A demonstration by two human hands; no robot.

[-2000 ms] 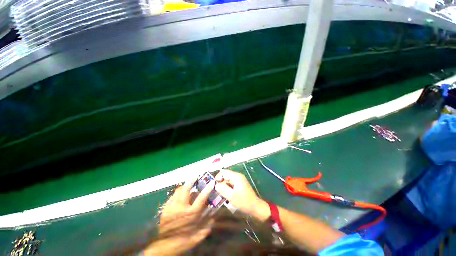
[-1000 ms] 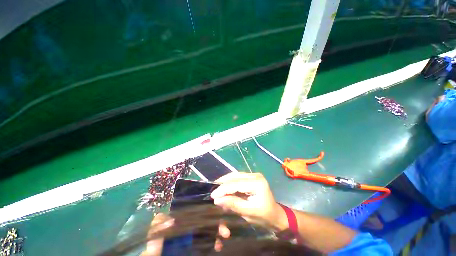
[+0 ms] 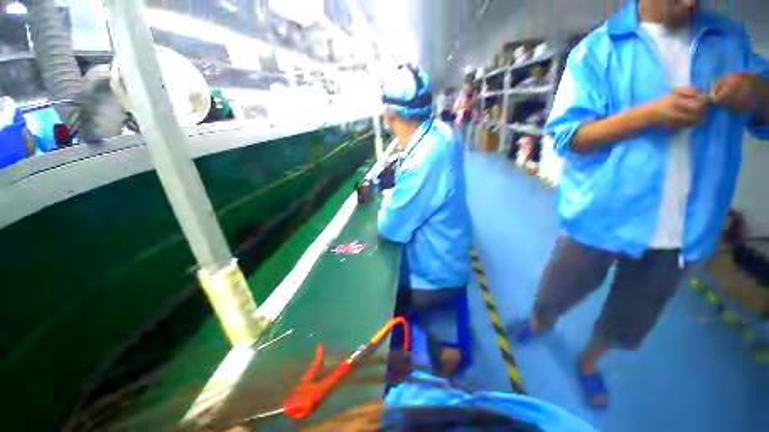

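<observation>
With neither hand clearly in view, the nearest thing in front is the orange-red air blow gun. It lies on the green bench top, with its thin nozzle towards the lower left and its hose curving off the bench's right edge. A blurred forearm and a blue sleeve show at the bottom edge; the hands are cut off below. The black panel and the dark red heap beside it are out of the picture.
A white post stands at the white edge strip beside the green conveyor. A small reddish heap lies further up. A worker in blue sits at the bench. Another person stands in the aisle at right, near striped floor tape.
The view has swung up and to the right, bringing in the aisle and two people. My hands, the panel and the near heap have left the picture. The blow gun now appears lower left.
</observation>
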